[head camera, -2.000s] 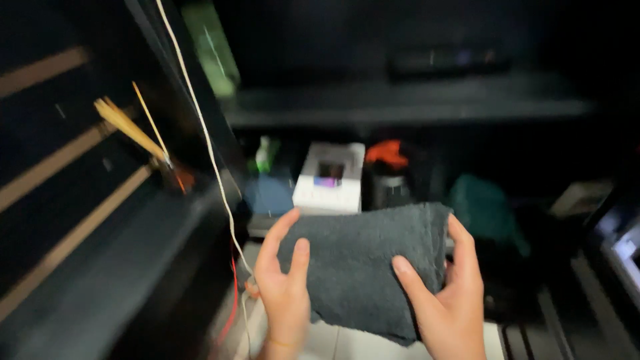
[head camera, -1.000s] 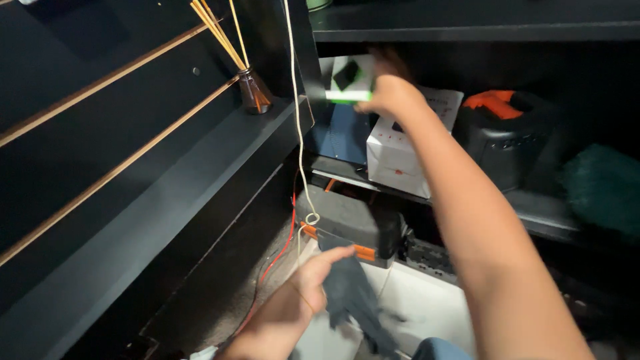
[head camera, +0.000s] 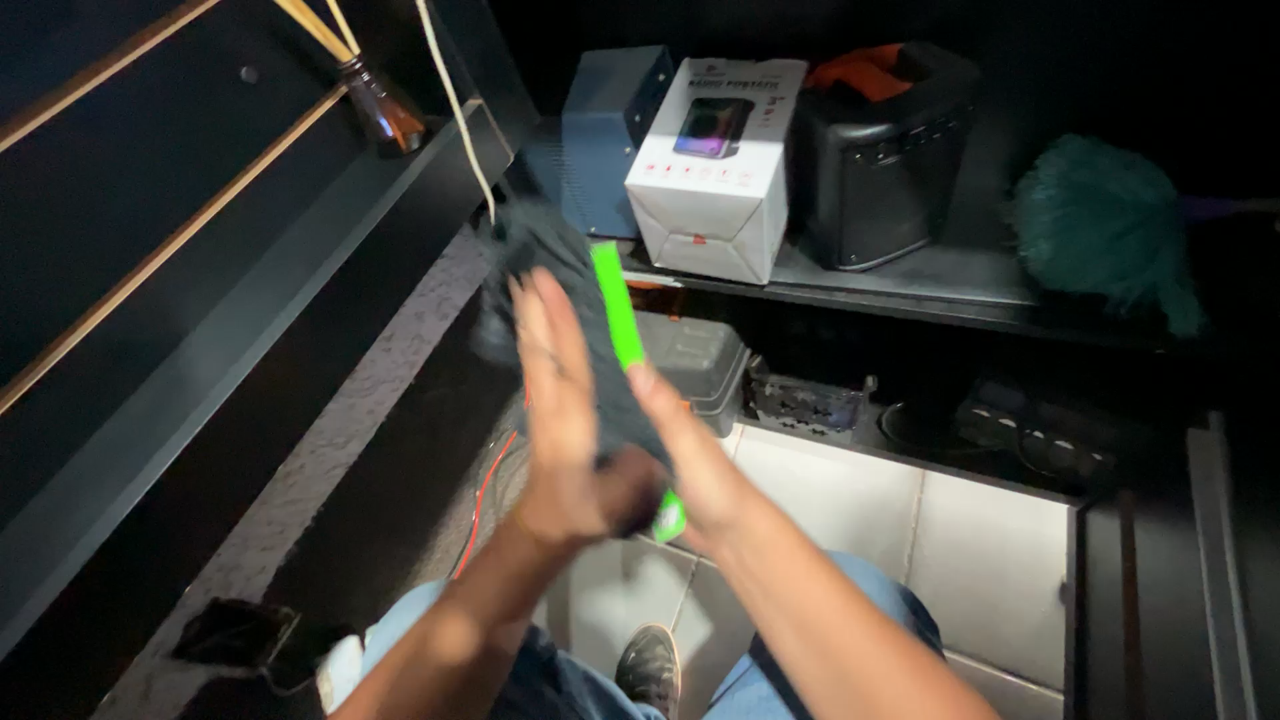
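Observation:
My right hand grips a flat object with a bright green edge, held tilted in front of the shelf; its face is turned away, so its kind cannot be told. A dark grey cloth lies against it on the left. My left hand presses the cloth with fingers extended and blurred by motion. Part of the cloth is hidden behind the left hand.
On the black shelf stand a blue-grey metal box, a white radio carton, a black speaker and a green duster. Below are a toolbox and a plastic basket. A reed diffuser and white cable are at left.
My right hand, at the shelf beside the carton one second ago, has come back with the green-edged object. The cloth, which hung low by my left hand, is now raised against that object.

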